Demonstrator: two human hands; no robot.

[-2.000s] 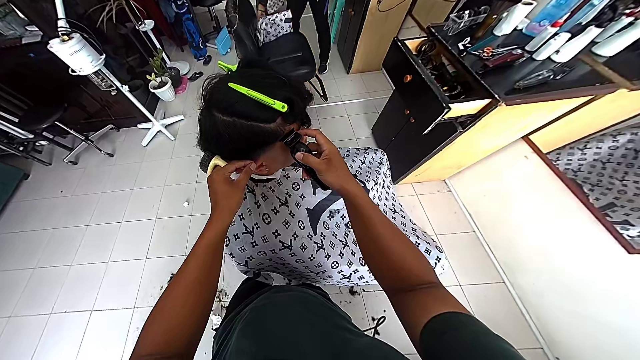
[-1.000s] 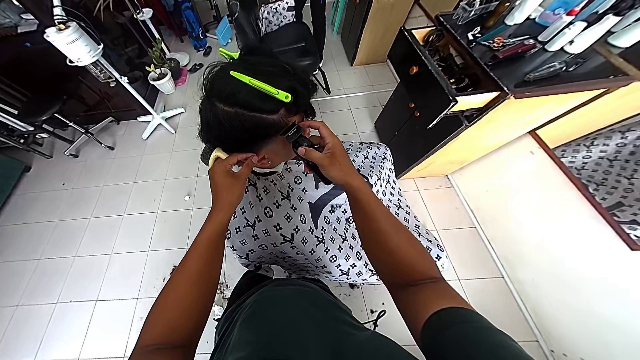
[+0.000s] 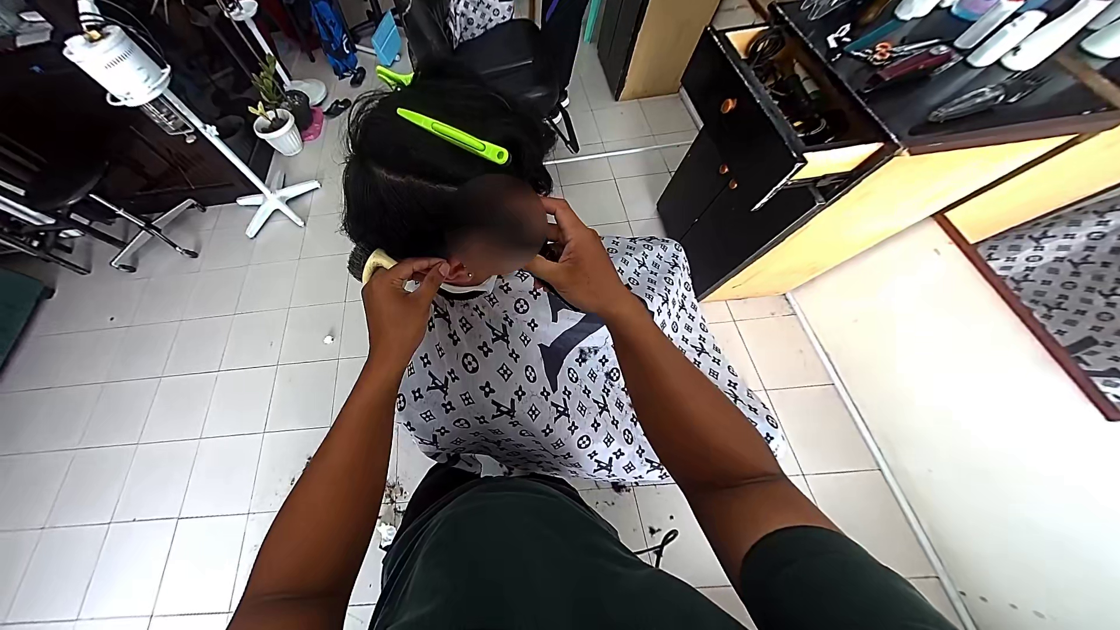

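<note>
A seated person wears a white patterned barber cape (image 3: 516,376). A green hair clip (image 3: 452,136) lies across the top of the person's black hair (image 3: 402,192), with part of a second green clip (image 3: 394,77) behind it. My left hand (image 3: 401,302) is at the person's ear, its thumb and finger pinched there, and it also holds a brush with a pale handle (image 3: 378,262) whose dark bristles point outward. My right hand (image 3: 582,262) is at the side of the head, curled around a dark hair clipper that is mostly hidden by the fingers and a blurred patch.
At right, a black counter (image 3: 927,131) bears bottles, scissors and a red clipper (image 3: 914,66). Beneath it an open drawer (image 3: 840,157) holds cords and tools. A white wheeled stand (image 3: 276,201), a potted plant (image 3: 278,131) and a black stool (image 3: 66,179) stand left. Hair clippings lie on the tiles.
My right hand has turned, so the dark clipper that showed between its fingers is now largely hidden. My left hand stays at the ear with the brush.
</note>
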